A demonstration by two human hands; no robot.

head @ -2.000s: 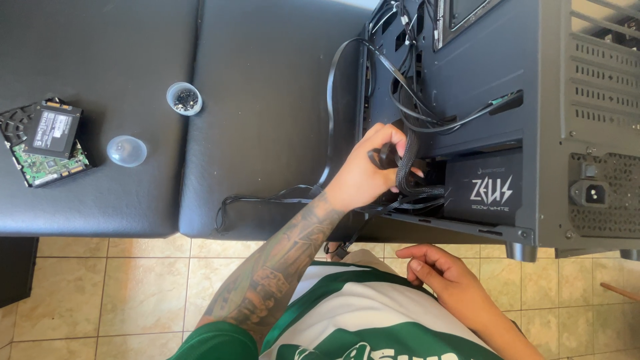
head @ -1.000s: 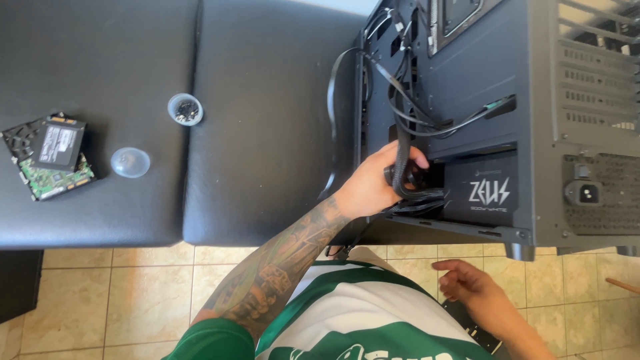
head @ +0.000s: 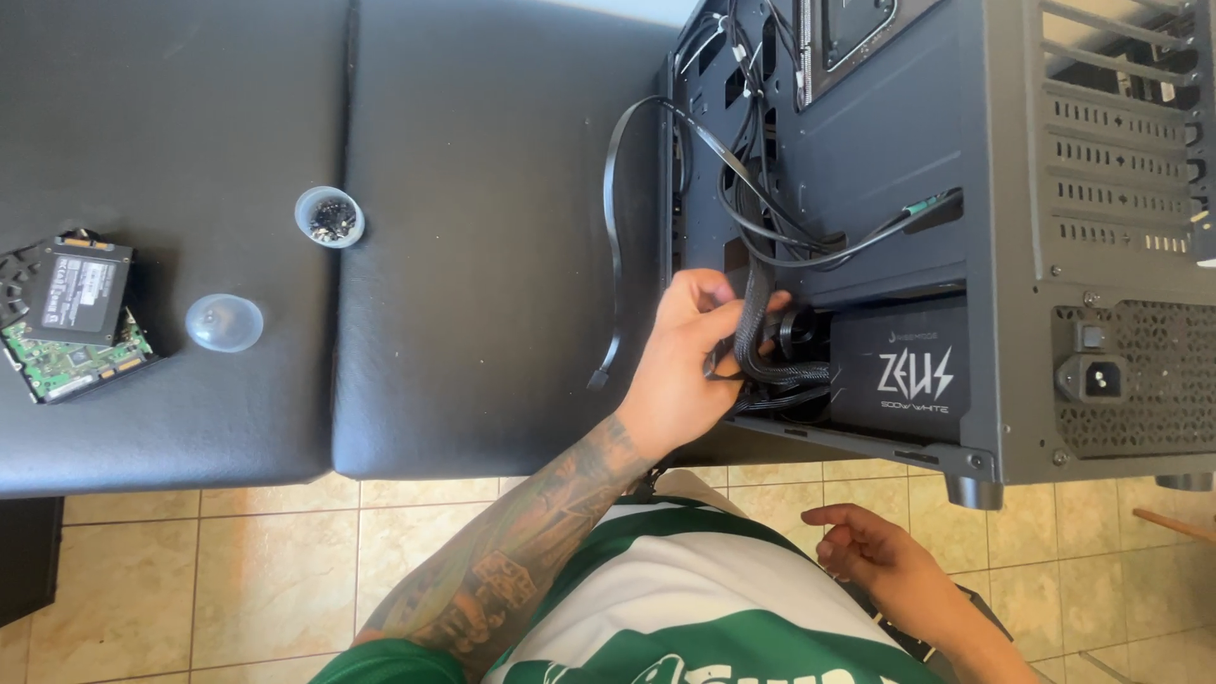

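My left hand (head: 698, 366) is at the lower front of a black computer case (head: 883, 190), its fingers around a bundle of sleeved black cables (head: 752, 313) beside the power supply (head: 898, 370). Some fingertips are hidden behind the bundle. The cables run from the power supply up along the case's back panel. A flat black cable (head: 611, 218) loops out over the padded surface, its connector (head: 598, 379) lying left of my left hand. My right hand (head: 869, 551) hangs below the case, in front of my shirt, with fingers partly bent and holding nothing visible.
On the black padded surface (head: 475, 237) stand a small cup of screws (head: 330, 218) and a translucent cup (head: 224, 324). At far left a solid-state drive (head: 80, 290) lies on a green circuit board (head: 71, 366). Loose cables (head: 807, 242) cross the case panel.
The thin black cable that lay across the padded surface two seconds ago, left of my left hand, is no longer stretched out there. My left hand stays at the cable bundle.
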